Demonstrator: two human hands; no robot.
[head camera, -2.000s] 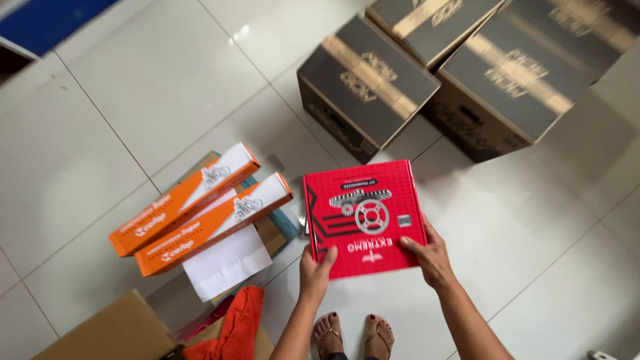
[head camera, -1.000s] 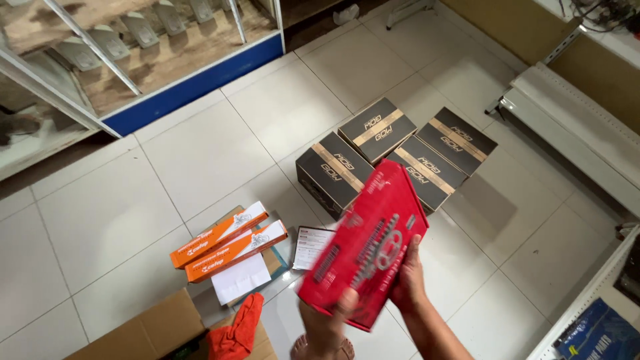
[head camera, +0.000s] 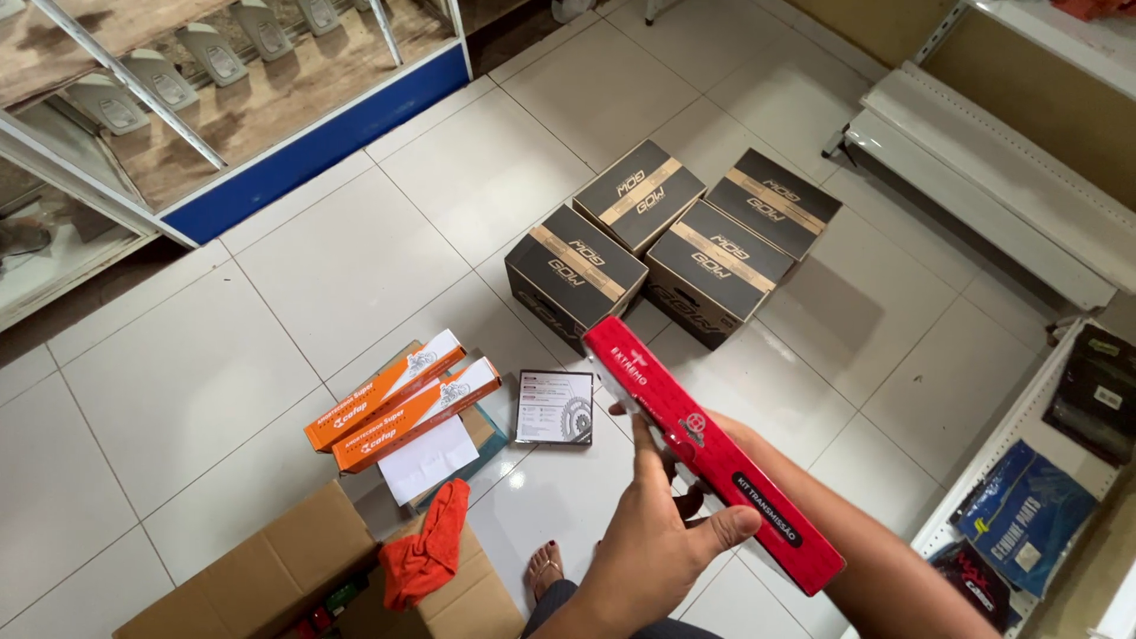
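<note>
A red Extremo transmission kit box (head camera: 710, 453) is held up on edge, its narrow printed side facing me. My left hand (head camera: 661, 532) grips it from the left, thumb on the narrow side and fingers against the broad face. Behind the box is my right hand (head camera: 745, 444), mostly hidden, its forearm running to the lower right. Beyond them, on the floor, lies a flat white-and-black box (head camera: 555, 408) with a sprocket picture. Two orange-and-white Cofap shock absorber boxes (head camera: 417, 413) rest on a stack to the left, beside a white paper (head camera: 430, 461).
Several black GOW cartons (head camera: 721, 257) stand grouped on the tiles ahead. An orange cloth (head camera: 428, 546) hangs over an open cardboard box (head camera: 257, 568) at lower left. Glass-fronted shelving with a blue base (head camera: 319, 133) is at upper left; white metal shelves (head camera: 985, 177) line the right.
The red box has turned from its broad printed face to its narrow side. Both hands have shifted their hold on it. The view has also moved.
</note>
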